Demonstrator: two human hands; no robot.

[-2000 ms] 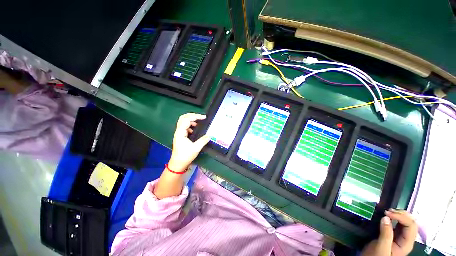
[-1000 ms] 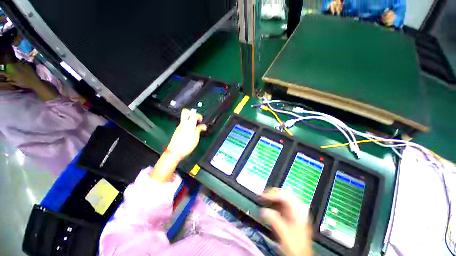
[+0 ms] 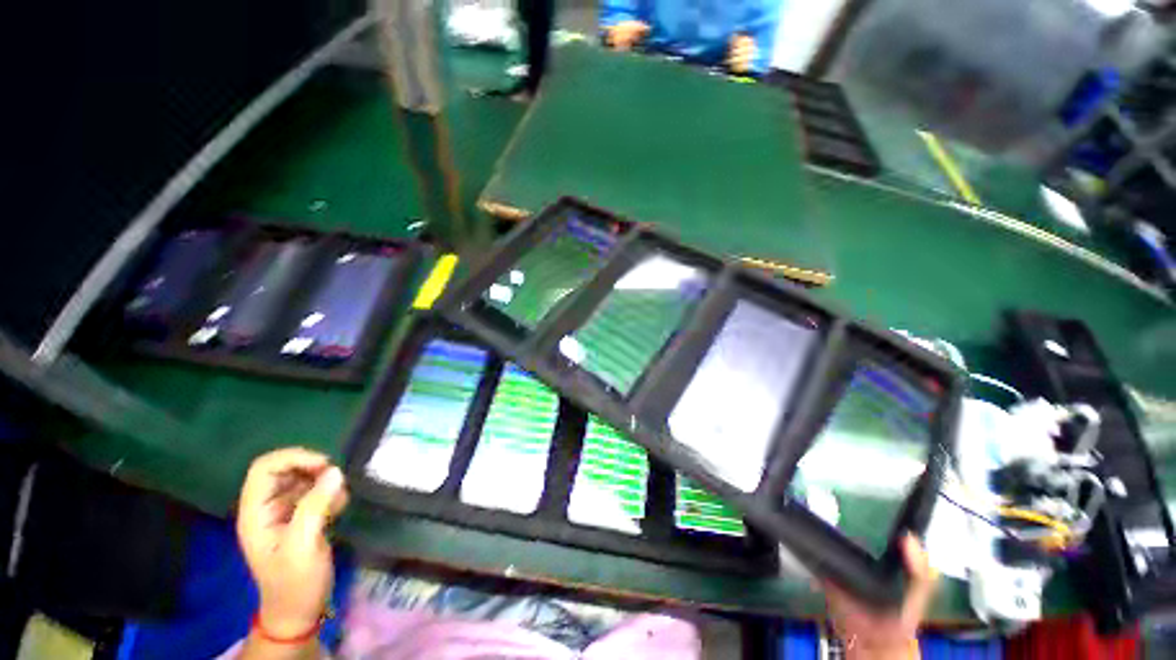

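My right hand (image 3: 887,603) grips the near right corner of a black phone tray (image 3: 651,419). This tray is tilted across and above another four-slot phone tray (image 3: 445,512), covering part of it. The upper tray holds a phone with a pale screen (image 3: 745,387) and others with green rows. The lower tray's phones show green and white screens, and its right ones are partly hidden. My left hand (image 3: 290,542) is beside the lower tray's left end, fingers curled and apart, with nothing seen in it.
A third tray with dark phones (image 3: 258,362) lies at the left, by a metal post (image 3: 415,77) and yellow tape (image 3: 437,281). The raised green platform (image 3: 658,155) is behind. White cables (image 3: 1051,445) and a black object (image 3: 1090,426) are at right. A person's hands (image 3: 742,53) show beyond.
A second four-slot tray has appeared in my right hand above the working tray. My left hand has moved back from the left tray toward me. The view has turned to the right.
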